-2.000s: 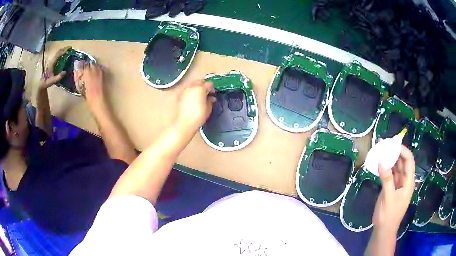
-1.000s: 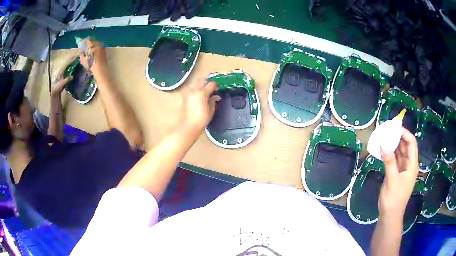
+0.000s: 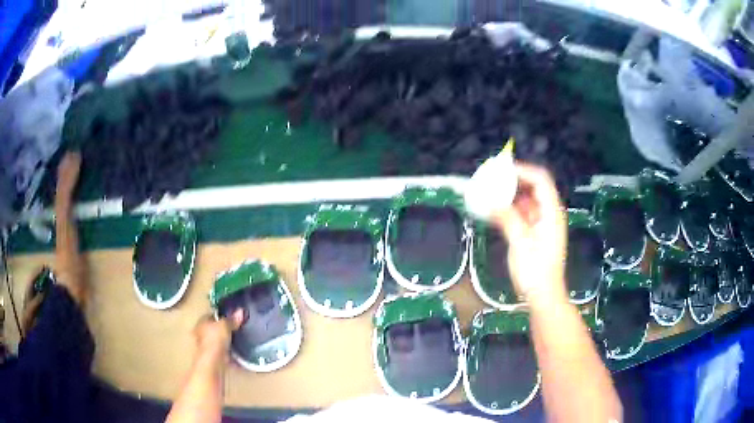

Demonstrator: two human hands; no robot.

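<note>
A green housing (image 3: 269, 330) with a pale rim and a black recess lies slightly turned on the cardboard at the front left. My left hand (image 3: 215, 332) is at its left edge, with a fingertip over the rim into the recess. Whether a small part is under the fingers is hidden. My right hand (image 3: 533, 211) is raised and holds a white glue bottle (image 3: 492, 186), its yellow nozzle pointing up, above the row of housings.
More green housings (image 3: 341, 264) lie to the right, close together. One housing (image 3: 164, 260) lies at the left. Dark inserts (image 3: 463, 99) are heaped behind the white strip (image 3: 314, 192). Another person's arm (image 3: 70, 223) reaches back at far left. Whitish plastic (image 3: 653, 107) is at back right.
The view has swung up and right, showing the heaps. My left hand has gone from over the recess to the housing's left edge. The other person's arm now reaches toward the back.
</note>
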